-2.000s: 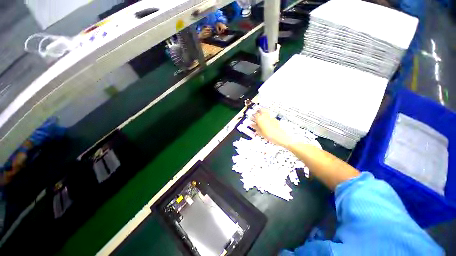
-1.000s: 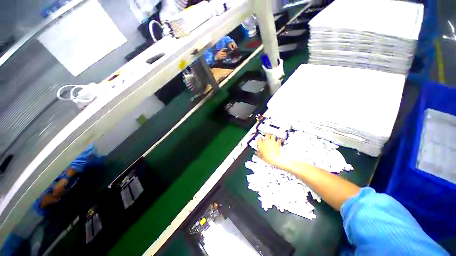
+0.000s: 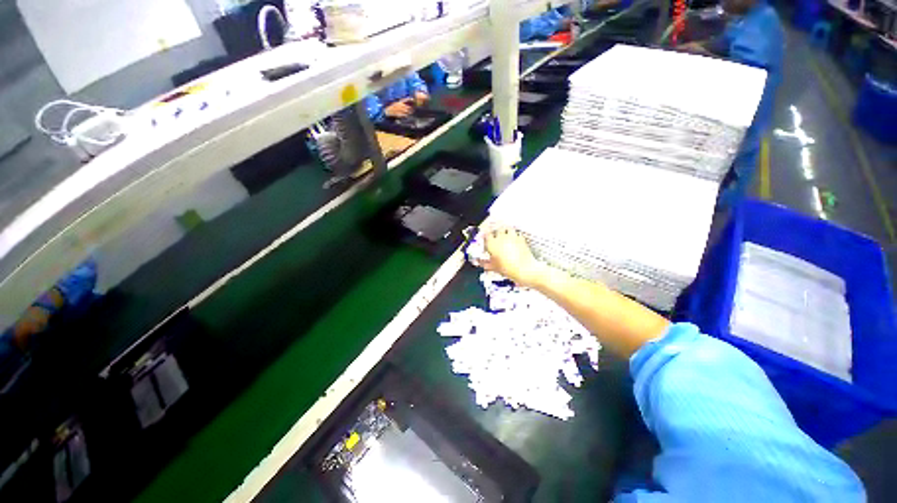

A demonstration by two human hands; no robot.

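My right hand [image 3: 504, 253] reaches past the liner heap to small grey-and-white pieces [image 3: 476, 246] beside the rail. Its fingers are bent down over them, and whether they grip one cannot be told. A heap of white release liners [image 3: 519, 346] lies on the dark green bench below my forearm. An opened tablet-type device [image 3: 408, 470] sits in a black holding tray [image 3: 489, 444] at bottom centre, with circuitry and a yellow bit at its top left and a bright pale lower area. The picture's bottom edge cuts it off. My left hand is out of view.
Tall white stacks [image 3: 620, 211] stand behind my forearm. A blue bin [image 3: 787, 363] with pale sheets is at right. A white pen holder [image 3: 504, 162] stands by the post. Left of the pale rail [image 3: 379, 349], a green conveyor carries devices in black trays. Other workers' hands and blue sleeves show beyond.
The view has shifted. My right hand has moved from the liner heap's upper part to the pieces at the rail, close to the white stack. The device stays in its tray on the bench.
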